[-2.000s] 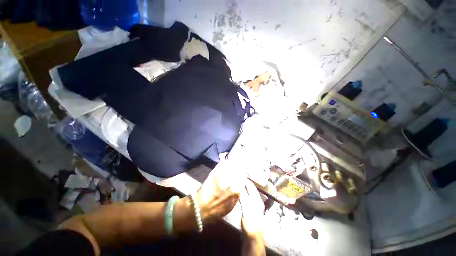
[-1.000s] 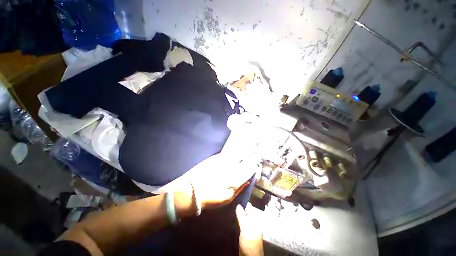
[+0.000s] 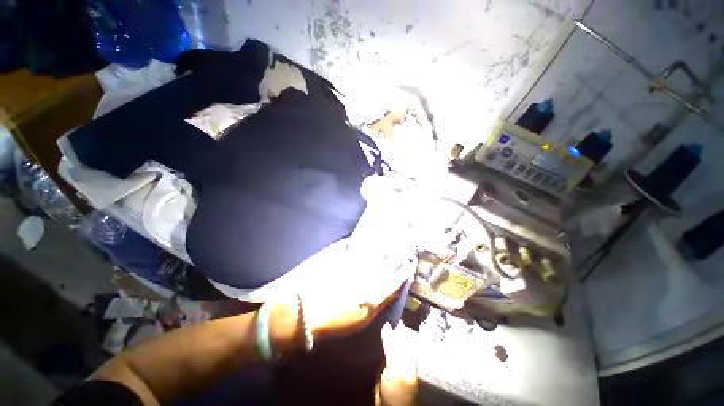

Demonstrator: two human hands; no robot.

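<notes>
A dark navy cloth piece [image 3: 341, 369] hangs below my hands over the table's front edge, its edge near the needle area. My left hand [image 3: 341, 317], with two bracelets at the wrist, lies on this cloth, its fingers washed out by glare. My right hand [image 3: 398, 366] is at the cloth's right side, cut off by the lower edge. The overlock machine [image 3: 528, 297] is right of my fingertips, its needle area lost in glare. A yellow patch [image 3: 456, 284] shows on its front. A large heap of navy panels [image 3: 278, 186] lies left of the machine.
A control panel [image 3: 533, 162] stands behind the machine, with navy thread cones [image 3: 537, 116] behind it. More cones [image 3: 675, 170] and a metal rod [image 3: 619, 55] are at right. White lining [image 3: 163, 210] lies under the heap. A brown box [image 3: 51, 119] is at left.
Since two seconds ago, navy cloth has come into view under my hands and its edge is now by the needle area. Over the last second my hands have barely moved; the view shifted slightly.
</notes>
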